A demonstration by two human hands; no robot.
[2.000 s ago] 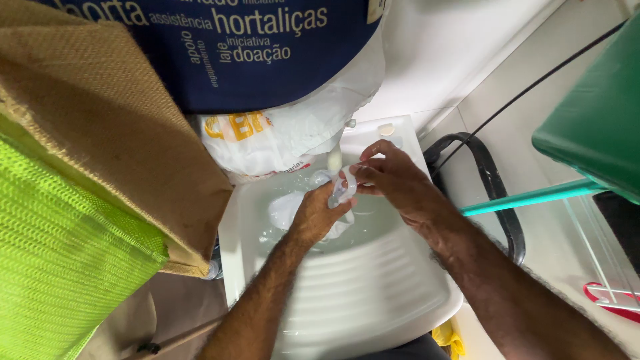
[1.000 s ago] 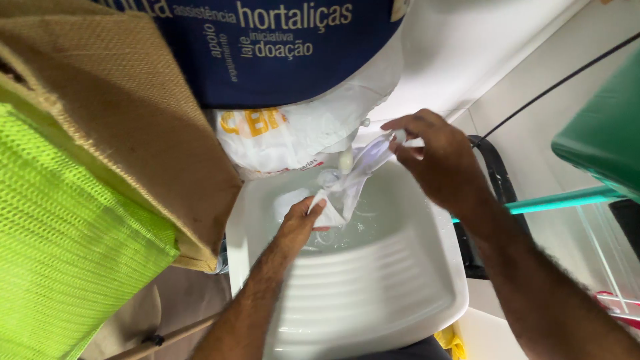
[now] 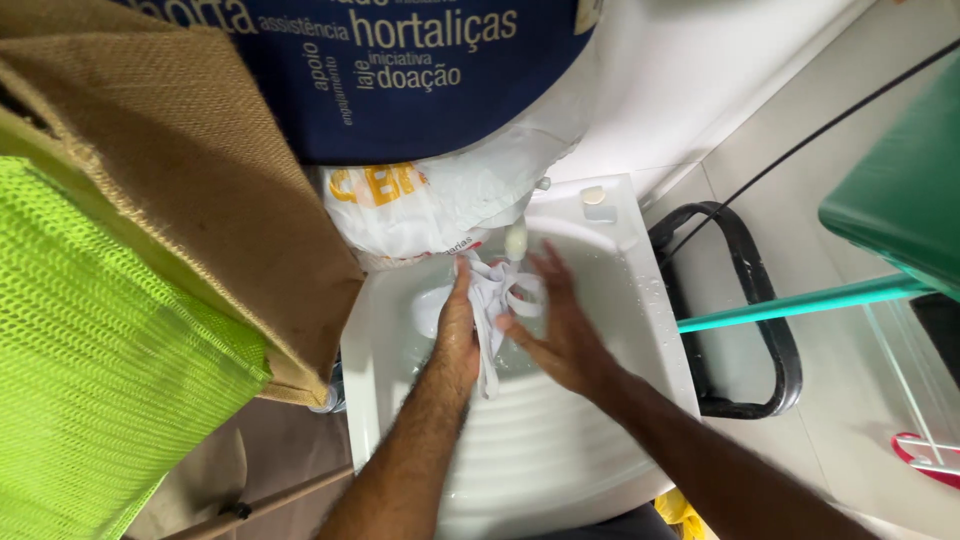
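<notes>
A wet white cloth item with thin straps (image 3: 491,292) lies bunched in my left hand (image 3: 457,322), over the basin of a white laundry sink (image 3: 622,427). My right hand (image 3: 559,326) is just to the right of the cloth, its fingers apart and blurred; whether a fingertip touches a strap I cannot tell. The pale tip of a tap (image 3: 516,240) points down behind the cloth, with water around it. Another white piece (image 3: 427,311) sits in the water, left of my left hand and partly hidden by it.
White plastic bags (image 3: 450,199) and a dark blue printed bag (image 3: 420,112) hang over the sink's back edge. A burlap bag (image 3: 195,150) and a lime green mesh bag (image 3: 97,337) crowd the left. Rightward are a black frame (image 3: 765,330), a teal pole (image 3: 810,301) and a green container (image 3: 907,180).
My right hand has let go of the cloth it was pulling up and to the right one second ago, and has come lower. The cloth is now gathered at my left hand.
</notes>
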